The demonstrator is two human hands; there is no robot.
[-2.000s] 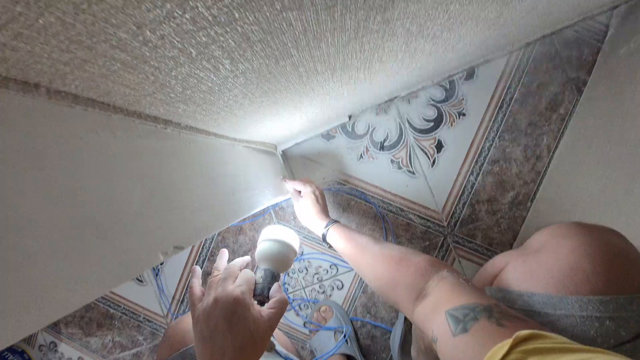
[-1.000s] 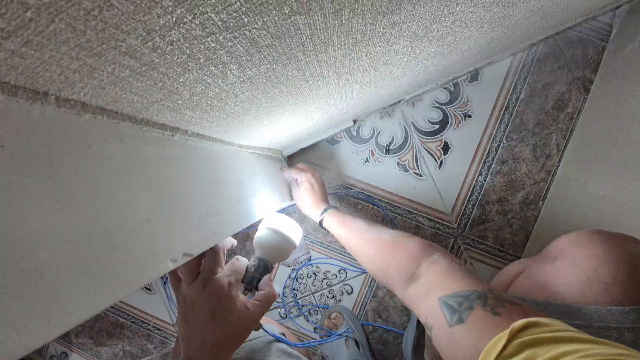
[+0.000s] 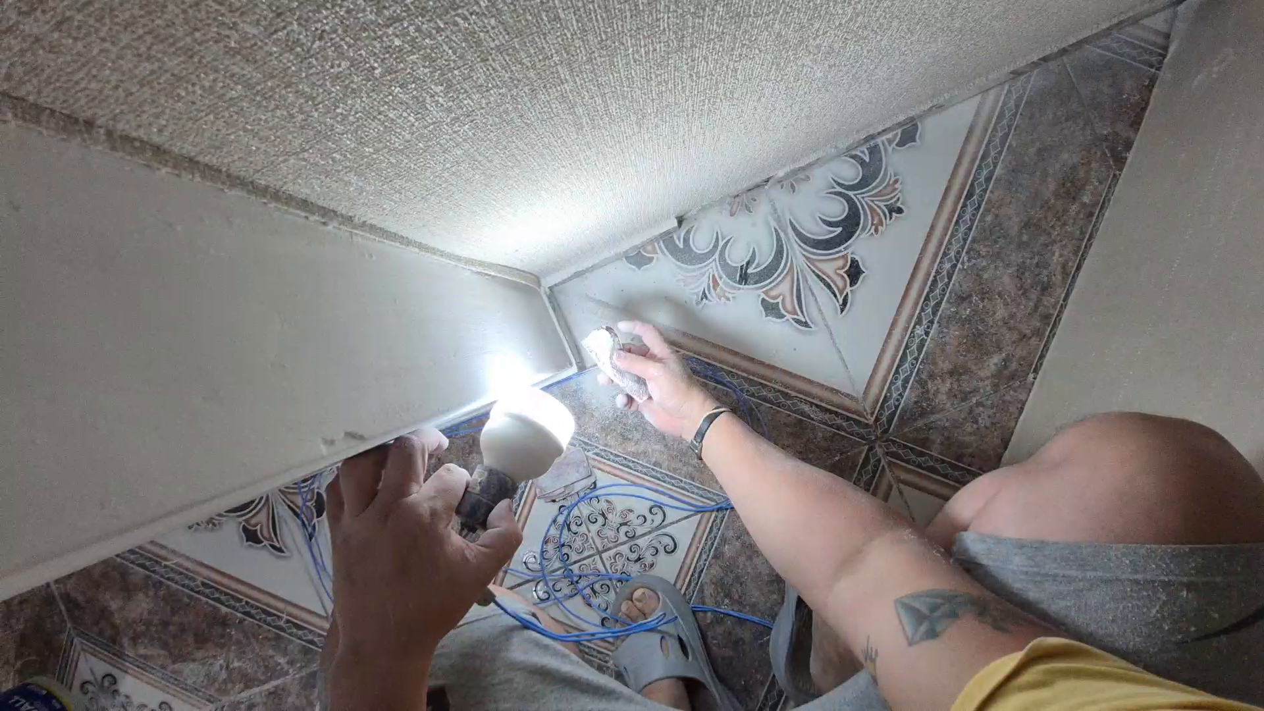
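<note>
My left hand [image 3: 420,533] is closed around the dark socket [image 3: 486,494] of a lit light bulb [image 3: 526,432], just below the lower edge of a smooth whitish panel [image 3: 247,336]. Its fingertips reach up to that edge. Near the panel's end corner, my right hand [image 3: 660,380] pinches a small piece of crumpled, whitish-dusted material [image 3: 616,363], perhaps sandpaper or cloth. The piece is apart from the panel, over the floor. A textured surface [image 3: 425,109] meets the panel along a rough seam.
Blue cable [image 3: 563,523] loops over the patterned floor tiles [image 3: 790,237] near my feet in grey clogs [image 3: 664,642]. A small clear object [image 3: 566,478] lies beside the loops. My bent knee is at the right, a plain pale surface [image 3: 1175,267] beyond it. A can's rim [image 3: 39,694] shows bottom left.
My right hand has come away from the panel's corner, to the right and down, and the piece in its fingers now shows. The left hand still holds the lit bulb by the socket.
</note>
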